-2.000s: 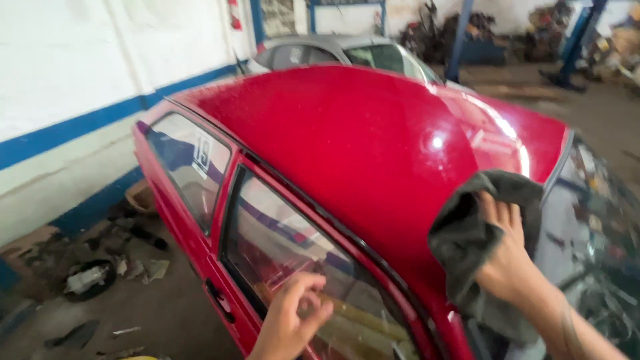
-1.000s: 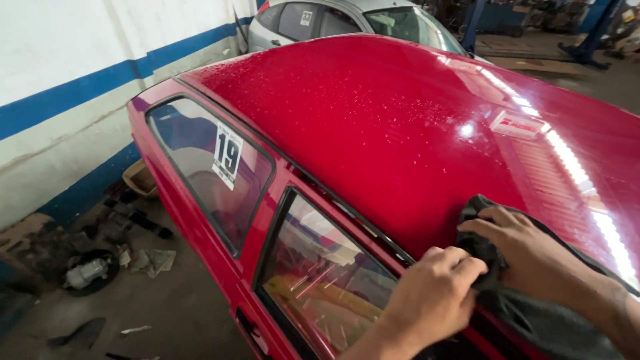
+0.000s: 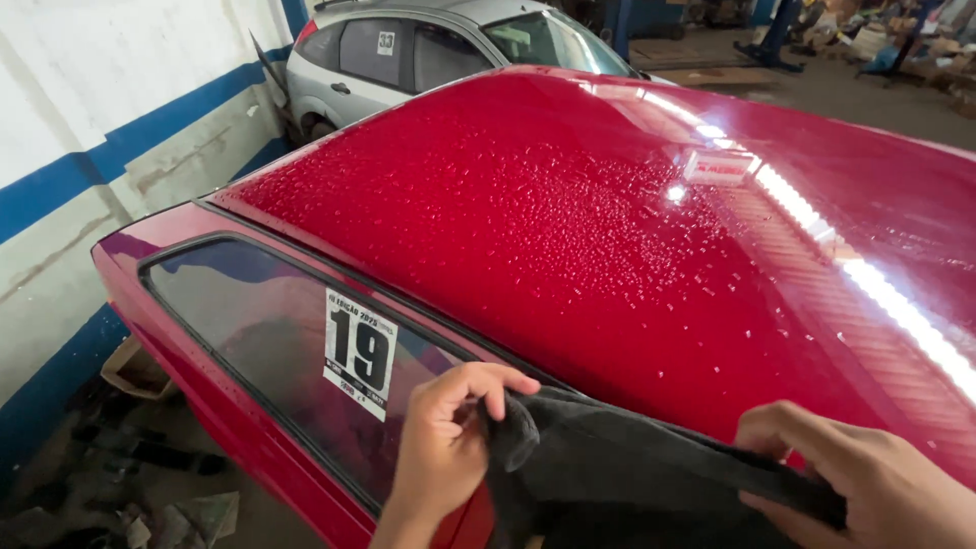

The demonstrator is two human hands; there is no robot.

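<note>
A black cloth (image 3: 633,465) is stretched between my two hands beside the edge of a red car's roof (image 3: 473,206). Its left corner is pinched by my left hand (image 3: 454,435), in front of the rear side window (image 3: 259,335), which bears a numbered sticker (image 3: 360,353). My right hand (image 3: 839,480) grips the cloth's other end over the near part of the roof. Water droplets cover much of the roof's rear and middle, and ceiling lights reflect on its right side. The cloth's lower part runs out of the frame.
Behind the red car stands a silver car (image 3: 381,61). A white and blue wall (image 3: 84,152) rises on the left, with a box (image 3: 141,370) and scattered parts on the floor below. Blue lift posts (image 3: 778,34) and piled items are at the back right.
The cloth, bunched under my right hand two seconds ago, is now spread between both hands. My left hand, empty then, now holds a corner. The view has shifted toward the car's rear.
</note>
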